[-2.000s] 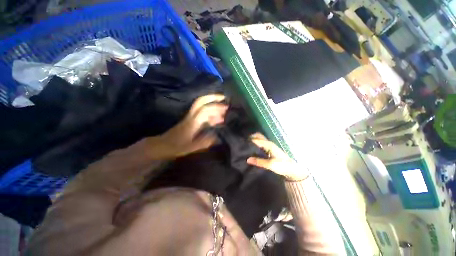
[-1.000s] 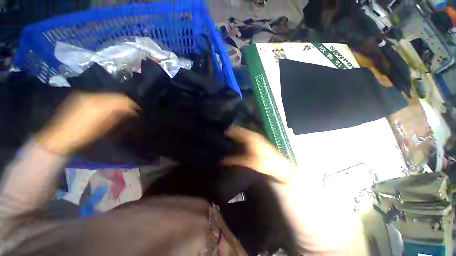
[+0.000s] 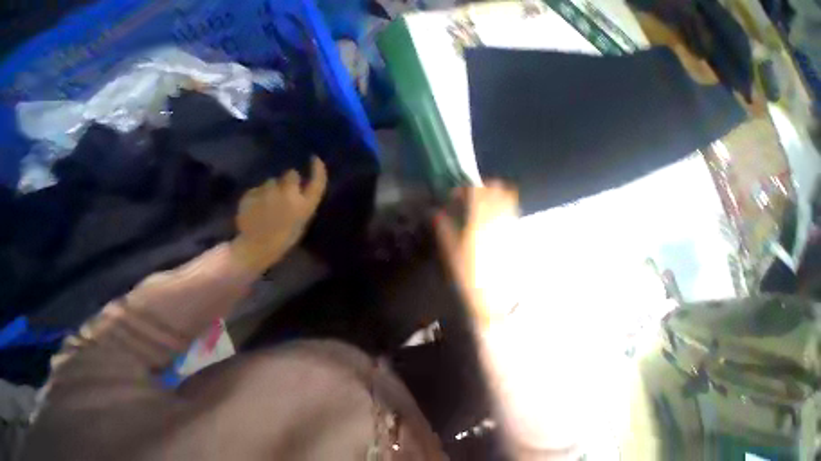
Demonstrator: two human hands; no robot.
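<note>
A heap of dark cloth (image 3: 117, 212) fills and overhangs the blue basket at the left. My left hand (image 3: 277, 214) lies against the right part of this heap, fingers partly apart, with no cloth visibly gripped. My right hand (image 3: 477, 239) is blurred over the table's green edge, thumb and fingers apart, with nothing visible in it. Its fingertips are close to the lower left corner of a flat dark fabric panel (image 3: 585, 122) on the white table (image 3: 621, 225). Whether they touch it is unclear.
The blue basket (image 3: 347, 85) holds a crinkled clear plastic bag (image 3: 144, 85). The table's green edge (image 3: 419, 108) runs beside it. A pale machine part (image 3: 752, 347) is at the lower right. Glare whitens the table around my right forearm.
The cloth bunched between my hands is now with the heap at the basket. My left hand has moved off my lap area to the heap; my right hand has moved up to the table edge.
</note>
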